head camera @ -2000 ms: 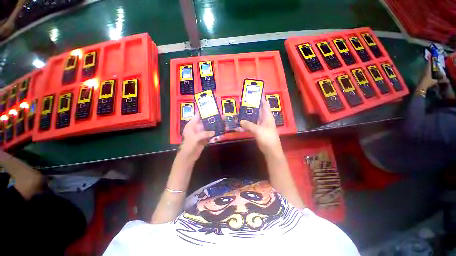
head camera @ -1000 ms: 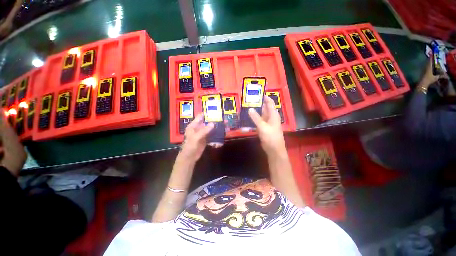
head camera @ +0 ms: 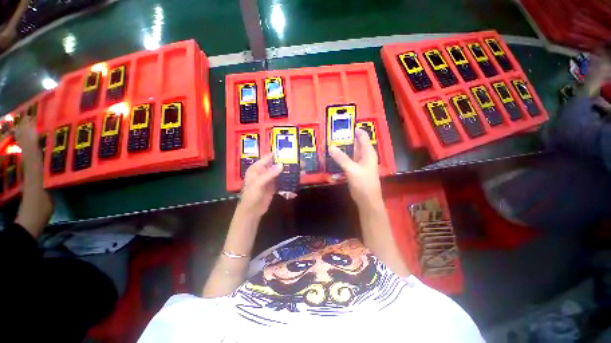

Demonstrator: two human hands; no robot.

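Note:
My left hand (head camera: 261,182) holds a black keypad phone with a yellow screen surround (head camera: 286,151), upright, its screen lit, over the lower edge of the middle red tray (head camera: 234,177). My right hand (head camera: 360,163) holds a second such phone (head camera: 341,125), screen lit, over the tray's right half. My thumbs rest at the phones' keypads. The tray's left side holds phones with lit screens (head camera: 248,102). Two more phones lie behind the held ones in the lower row, partly hidden. Three upper pockets are empty.
A stacked red tray with two rows of phones stands at the right (head camera: 442,153). Another tray stack with several phones stands at the left (head camera: 194,151). A red bin of brownish pieces (head camera: 432,241) sits below the bench edge. A person's arm (head camera: 33,174) reaches in at far left.
Both phones stay in my hands and have shifted and tilted slightly; their screens show different content. The person's arm at far left has reached up over the trays there.

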